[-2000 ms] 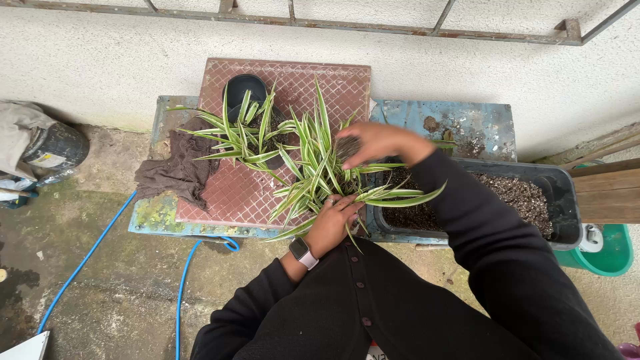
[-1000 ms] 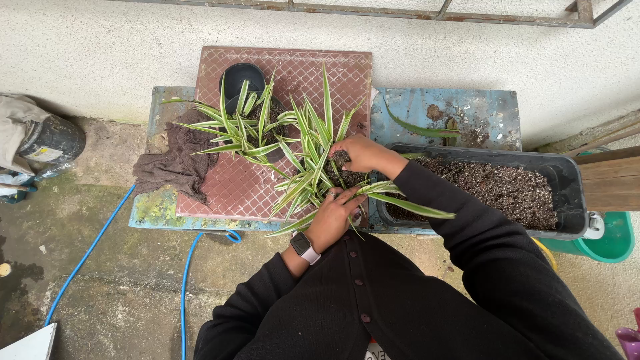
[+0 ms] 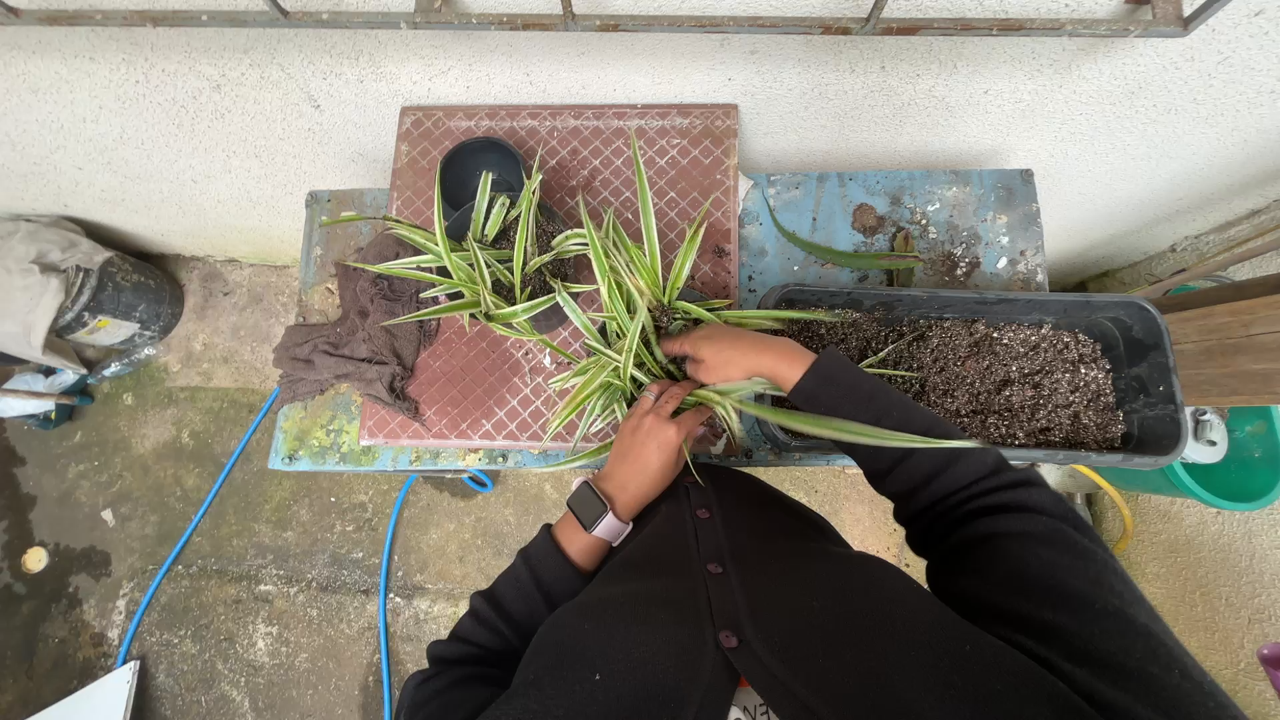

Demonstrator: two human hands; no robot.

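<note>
A variegated spider plant (image 3: 625, 340) with long striped leaves stands at the front right of a reddish tile board. My left hand (image 3: 655, 430), with a ring and a watch on the wrist, is at the plant's near side among its lower leaves. My right hand (image 3: 735, 355) reaches into the plant's base from the right, fingertips hidden by leaves. Whether either hand grips anything cannot be seen. A second spider plant (image 3: 500, 265) sits in a dark pot to the left. Right of my hands lies a long black planter trough (image 3: 1150, 380) with dark potting mix (image 3: 1000, 370).
An empty black pot (image 3: 480, 170) stands at the back of the tile board (image 3: 480, 400). A brown cloth (image 3: 365, 330) lies at left. A loose leaf (image 3: 840, 255) rests on the blue metal table (image 3: 970, 200). A green basin (image 3: 1240, 470) and blue hose (image 3: 200, 530) are lower down.
Two seconds ago my right hand held a clump of potting mix above the plant; now it is down at the plant's base, without a visible clump. My left hand has stayed beside the plant.
</note>
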